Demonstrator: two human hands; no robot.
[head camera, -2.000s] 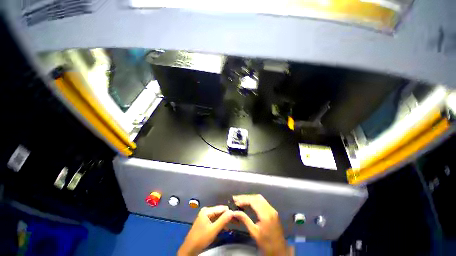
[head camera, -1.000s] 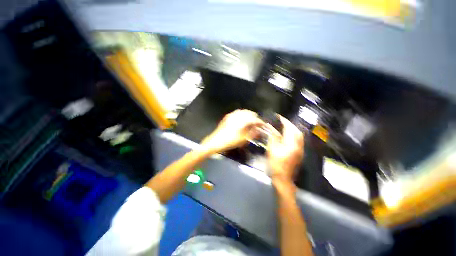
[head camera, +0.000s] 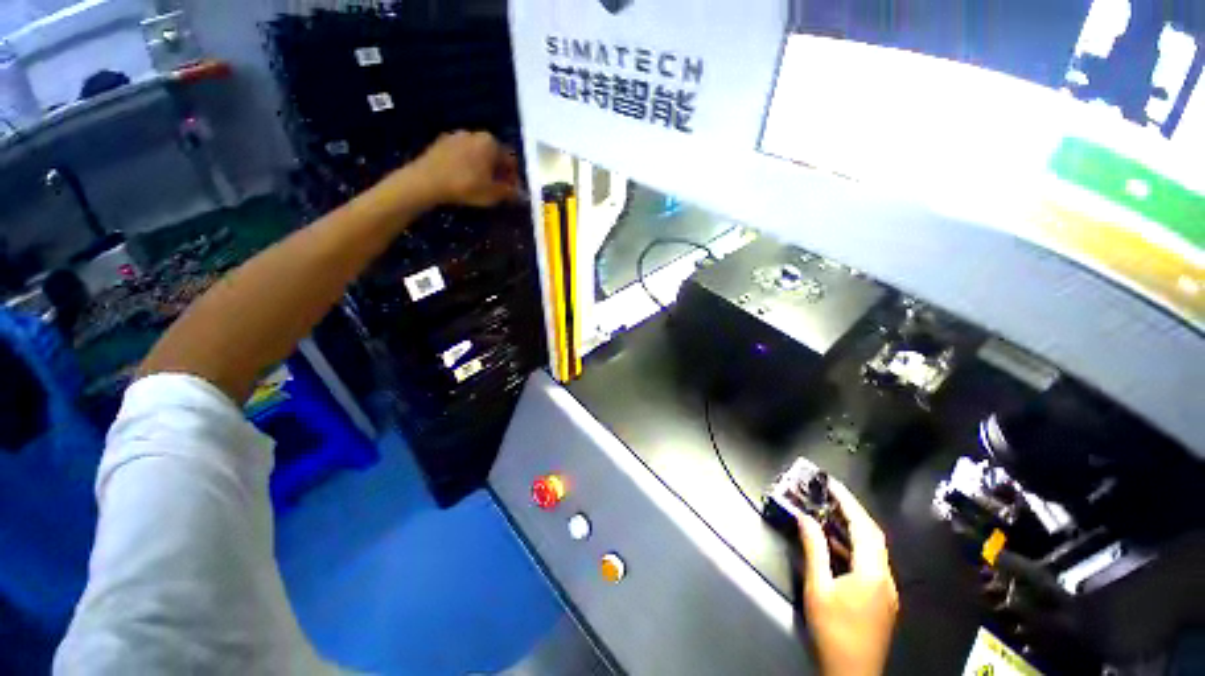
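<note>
The silver-and-black test fixture sits on the black machine table, near its front edge. My right hand is at the fixture's near right side, with thumb and fingers around its dark part. Whether a separate small piece is between the fingers cannot be told. My left hand is raised at the far left, in front of the tall black tray stack and beside the machine's left edge. Its fingers are curled and blurred, and what they hold, if anything, is hidden.
A yellow-black light curtain bar stands left of the opening. A black box unit is behind the fixture, and a metal mechanism is right. A thin cable curves left of the fixture. The red emergency stop is on the front panel.
The view has swung left. My hands, together before, are now apart: the left has moved out to the tray stack, the right is at the fixture.
</note>
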